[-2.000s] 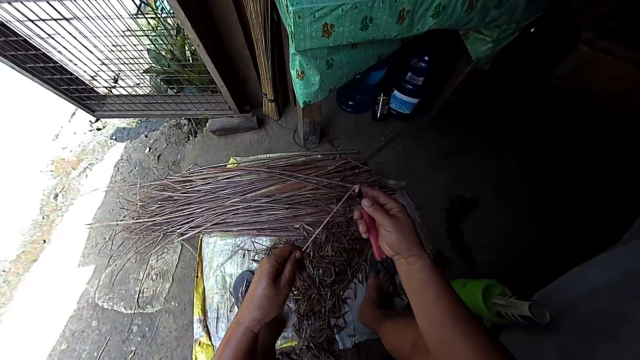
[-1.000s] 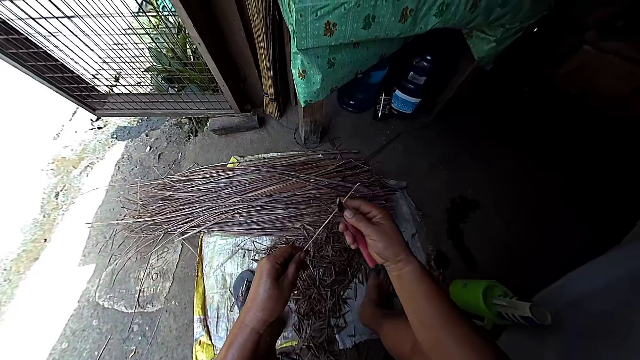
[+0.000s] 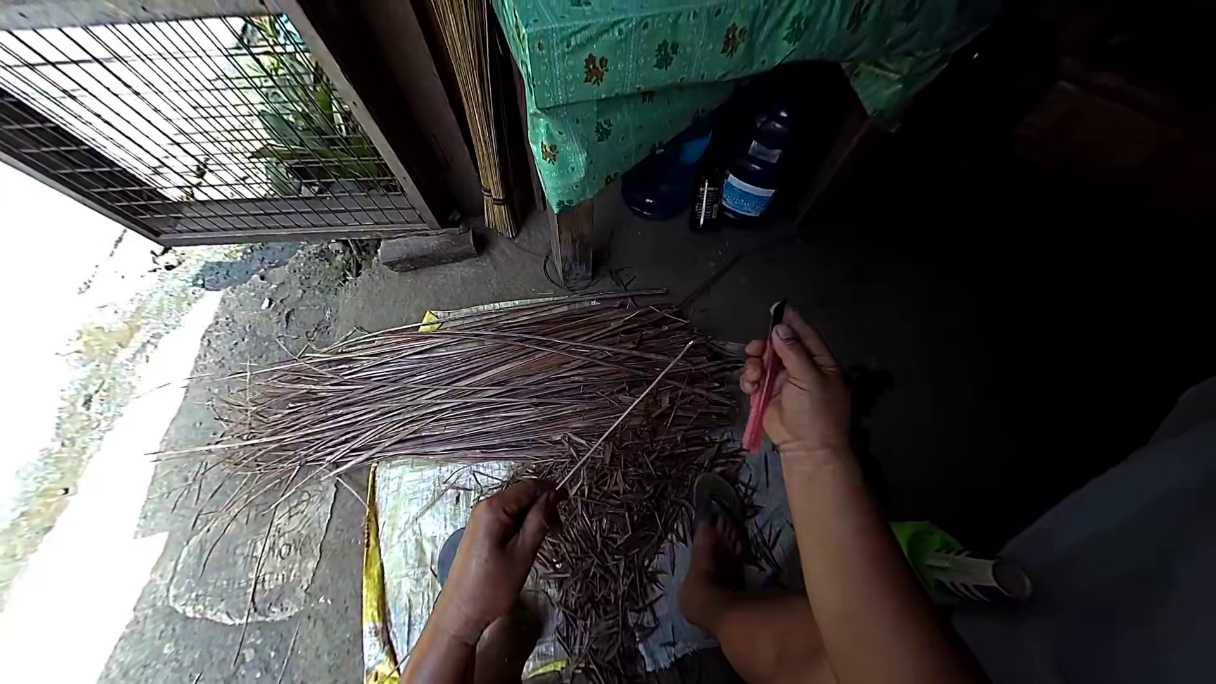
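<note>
My left hand (image 3: 508, 541), low in the middle of the head view, is closed on the lower end of a thin pale stick (image 3: 627, 410) that slants up to the right. To the right, my right hand (image 3: 803, 385) grips a knife (image 3: 764, 404) with a pink-red handle and a short dark blade pointing up, apart from the stick's tip. Beyond my hands a pile of long, thin brownish stalks (image 3: 475, 389) lies across a woven plastic sack (image 3: 418, 513). Short dark shavings (image 3: 608, 541) are heaped between my forearms.
A table with a green patterned cloth (image 3: 617, 85) stands ahead, large blue bottles (image 3: 753, 176) beneath it. A bundle of sticks (image 3: 484, 123) leans beside its wooden leg (image 3: 572, 247). A wire-mesh gate (image 3: 237, 123) is at upper left, a green plastic object (image 3: 917, 556) at lower right.
My right hand with the knife has moved away from the stick, to the right, and the blade now points upward. My left hand has stayed nearly in place, holding the stick.
</note>
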